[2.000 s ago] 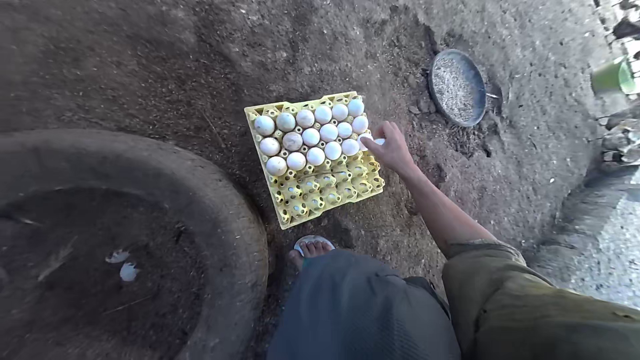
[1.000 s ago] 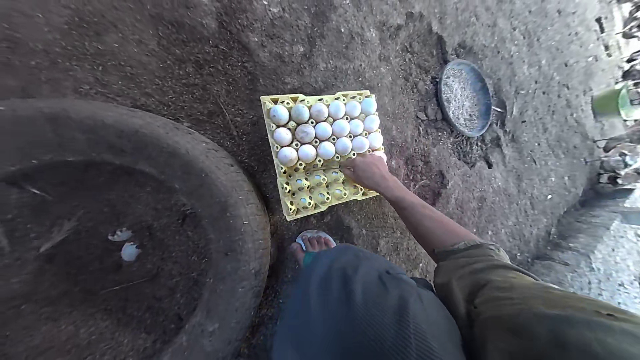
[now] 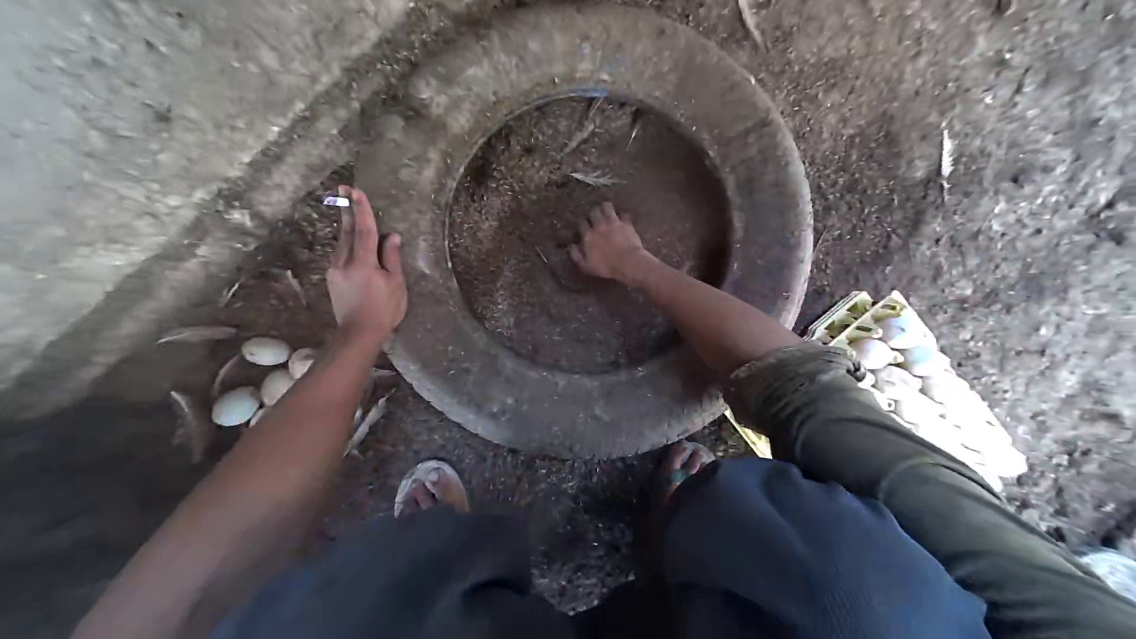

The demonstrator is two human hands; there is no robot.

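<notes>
My right hand [image 3: 609, 244] reaches inside an old tire [image 3: 577, 413] lying flat, its fingertips at the dirt in the middle; whether they hold anything is hidden. My left hand [image 3: 364, 271] is at the tire's left side, fingers spread, with a small white cigarette-like stick [image 3: 336, 201] between two fingertips. Several whitish eggs [image 3: 236, 406] lie on the ground beside my left forearm. To the right, partly behind my right sleeve, a yellow egg tray [image 3: 890, 306] carries many pale eggs [image 3: 945, 388].
A pale wall or ledge [image 3: 133, 151] runs along the upper left. Feathers lie inside the tire [image 3: 595, 178], on the ground at right [image 3: 947, 160] and near the loose eggs [image 3: 197, 334]. My sandalled feet [image 3: 430, 488] stand just below the tire.
The view has turned and shifted strongly toward the tire. My right hand has left the egg tray and is now inside the tire. My left hand and the loose eggs have come into view.
</notes>
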